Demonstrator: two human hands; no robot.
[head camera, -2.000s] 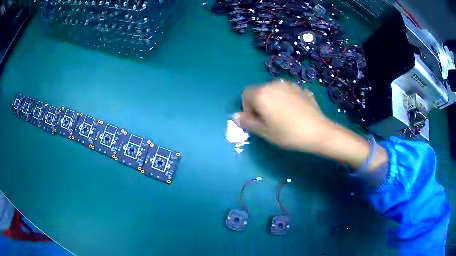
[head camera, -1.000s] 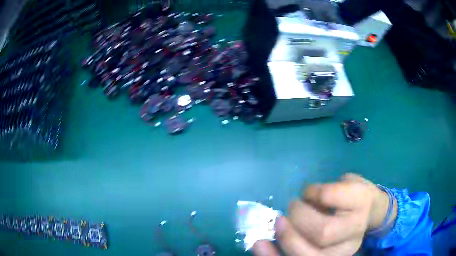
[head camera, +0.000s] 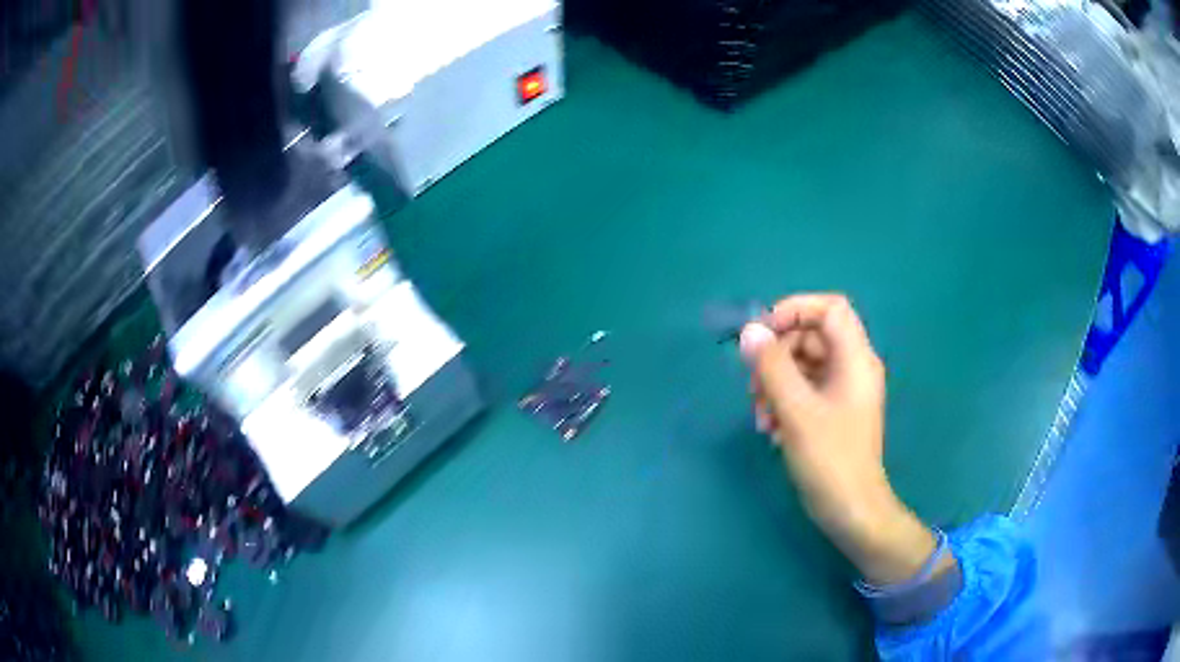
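Note:
My right hand (head camera: 818, 401) comes in from the lower right, with a blue sleeve and a wrist band. Its thumb and index finger pinch a small, thin dark part (head camera: 731, 314), too blurred to name for certain. A dark camera module (head camera: 567, 396) with a tiny white connector lies on the green mat, left of my hand and apart from it. My left hand is out of the picture.
The white screw feeder (head camera: 349, 388) stands at the left, with a heap of lens holders (head camera: 142, 504) beyond it. A white box with a red switch (head camera: 466, 97) stands behind. Dark trays (head camera: 738, 45) are at the back. The mat's edge curves down at the right.
The view has swung to the right, so the feeder and heap now show at the left. The white piece beside my right hand is out of view; a small dark part is at its fingertips.

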